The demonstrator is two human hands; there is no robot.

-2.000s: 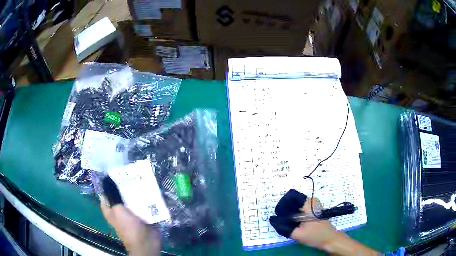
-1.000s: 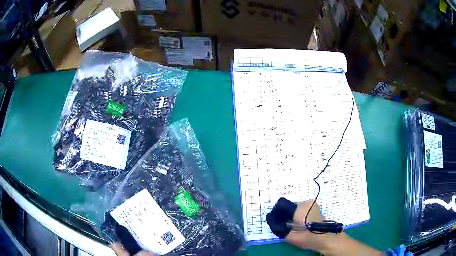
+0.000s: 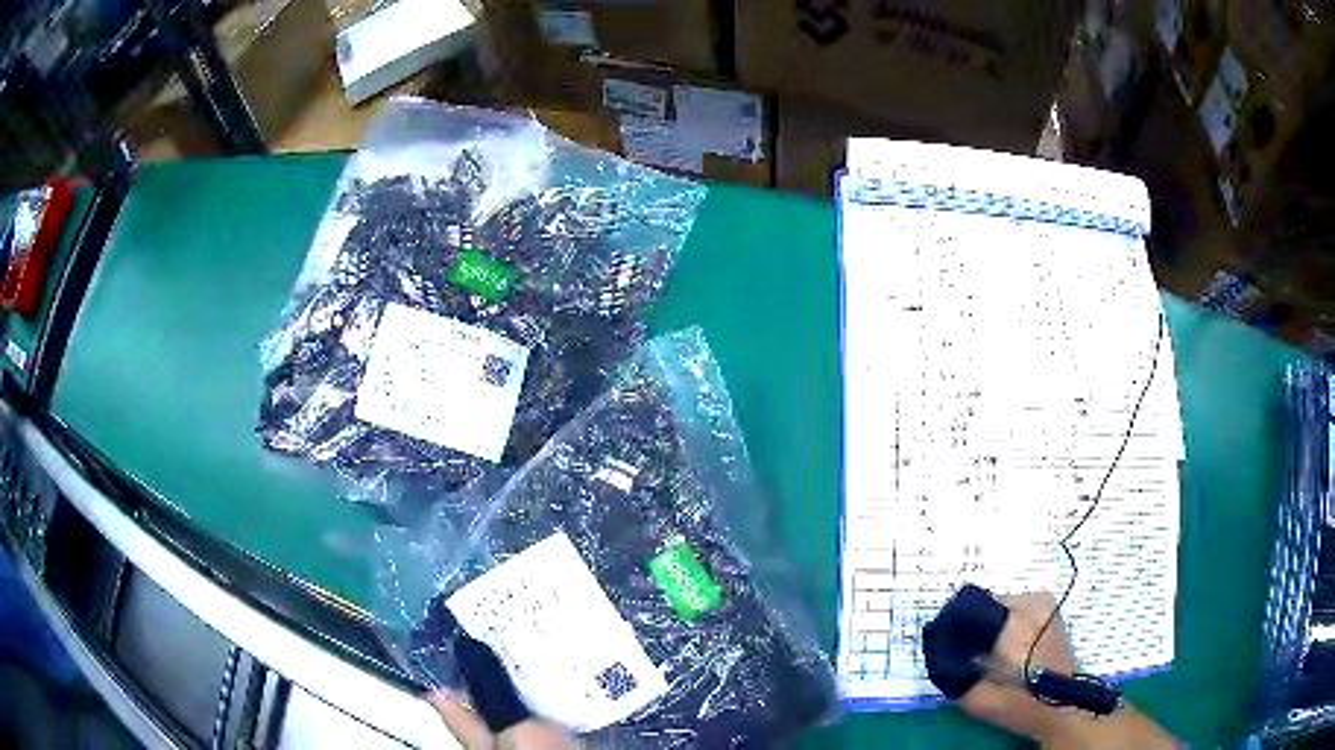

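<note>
My right hand (image 3: 1010, 667), with black fingertip coverings, holds a dark pen (image 3: 1076, 692) over the lower part of the lined record sheet (image 3: 1010, 396). The pen's thin cord runs up the sheet. My left hand (image 3: 498, 718), cut off by the bottom edge, has a black-covered finger on the lower component bag (image 3: 732, 645), beside its white label (image 3: 556, 630). Whether it grips the bag is hard to tell. This bag has a green sticker (image 3: 685, 580). A second component bag (image 3: 586, 279) with a white label (image 3: 442, 381) and green sticker (image 3: 482, 276) lies above it.
The bags and sheet lie on a green mat (image 3: 191, 322). A metal rail (image 3: 191, 572) runs along its near left edge. Wrapped dark trays (image 3: 1303, 513) are at the far right. Cardboard boxes (image 3: 908, 73) and a white box (image 3: 403, 44) are behind. A red item (image 3: 47, 242) is at far left.
The view has swung left, so things appear shifted right. Since the earliest frame, the lower bag has moved down and turned, uncovering the upper bag's label. My right hand still holds the pen.
</note>
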